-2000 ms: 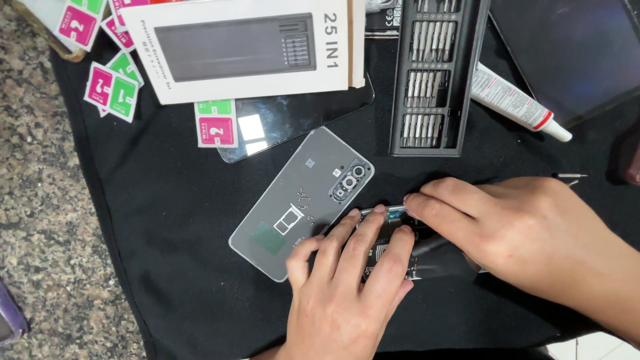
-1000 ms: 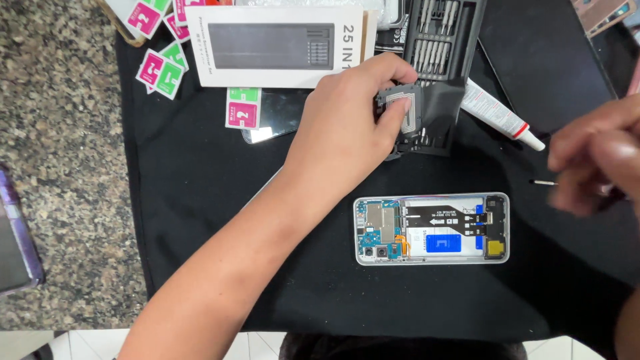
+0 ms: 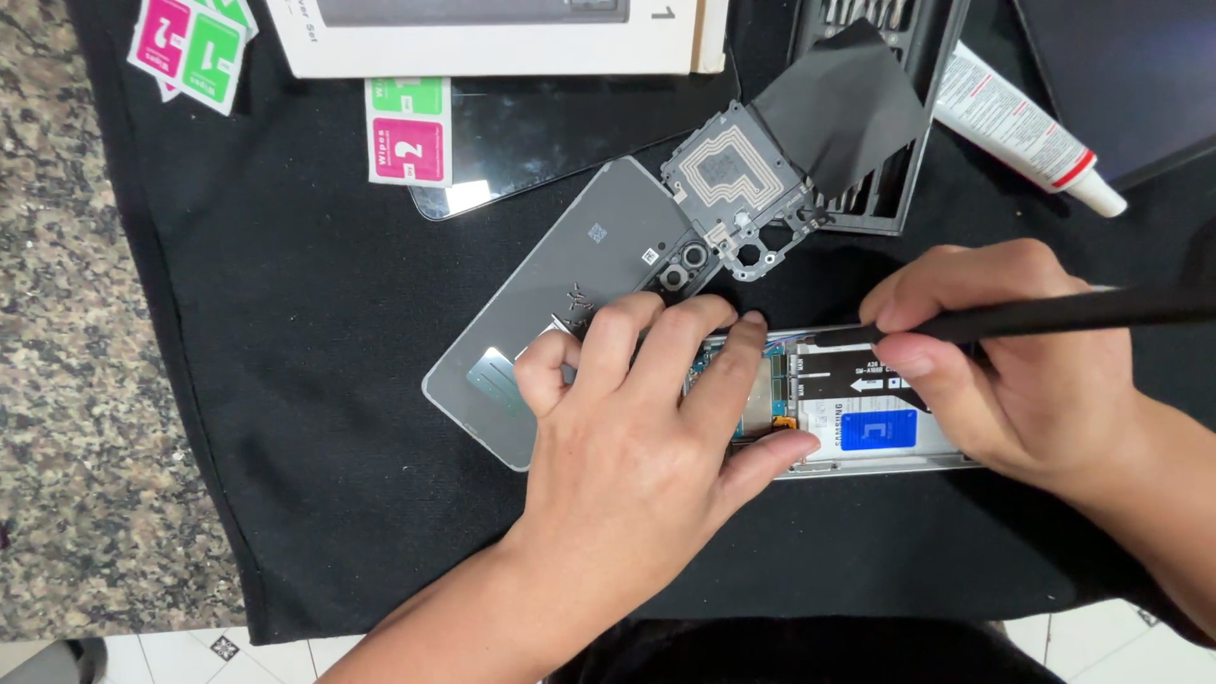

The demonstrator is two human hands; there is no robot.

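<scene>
An opened Samsung smartphone (image 3: 893, 464) lies on the black cloth, its battery and circuit board showing. My left hand (image 3: 636, 427) spreads over its camera end, fingertips along the upper edge and thumb at the lower edge. My right hand (image 3: 997, 351) grips a black spudger (image 3: 1035, 315), its tip at the frame's upper edge beside the battery. Left of the phone is its grey back cover (image 3: 570, 247), partly under my left fingers, with small screws (image 3: 578, 298) on it. The removed inner cover with antenna coil (image 3: 731, 171) overlaps the back cover and bears a black film (image 3: 845, 109).
A screwdriver bit case (image 3: 888, 214) and a white glue tube (image 3: 1021, 123) lie at the upper right, near a dark panel (image 3: 1130, 76). A white box (image 3: 494, 59), a glass screen (image 3: 570, 142) and wipe packets (image 3: 410, 142) are at the top. Granite (image 3: 114, 380) borders the left.
My left hand has let go of the inner cover, now lying on the back cover, and moved onto the phone. My right hand has come in from the right to the phone with the black spudger.
</scene>
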